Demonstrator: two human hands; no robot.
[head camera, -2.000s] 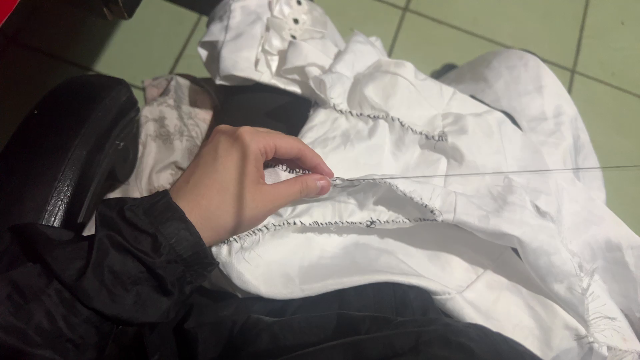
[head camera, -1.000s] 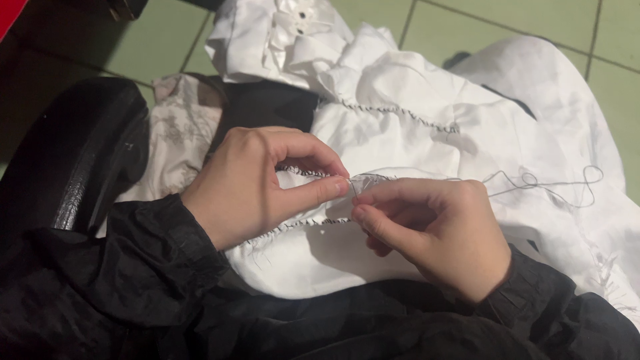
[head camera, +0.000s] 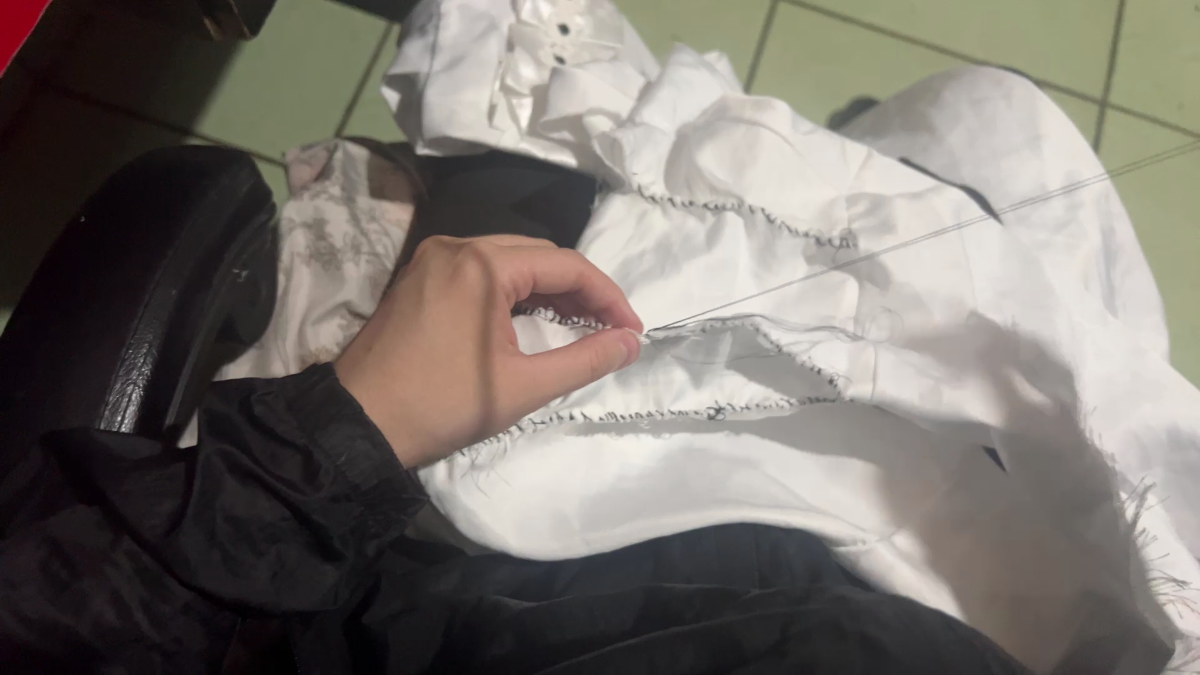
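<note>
White fabric (head camera: 731, 253) lies gathered over my lap, with rows of dark hand stitching along its edges and frayed threads at the right. Between thumb and forefinger, my left hand (head camera: 497, 347) pinches a stitched edge of it near the middle. From that pinch a dark doubled thread (head camera: 834, 265) runs taut up to the right and leaves the view. My right hand is out of view, and so is the thread's far end. No needle can be seen.
A black padded armrest (head camera: 141, 281) stands at the left, beside a pale patterned cloth (head camera: 342, 225). White ruffles with a fabric flower (head camera: 562, 47) lie at the top. Green floor tiles (head camera: 853, 56) show behind, and something red is at the upper left corner.
My right hand, which was at the pinched edge a second ago, has left the view. The thread, loose and looped then, is now stretched to the upper right. My left hand keeps its pinch.
</note>
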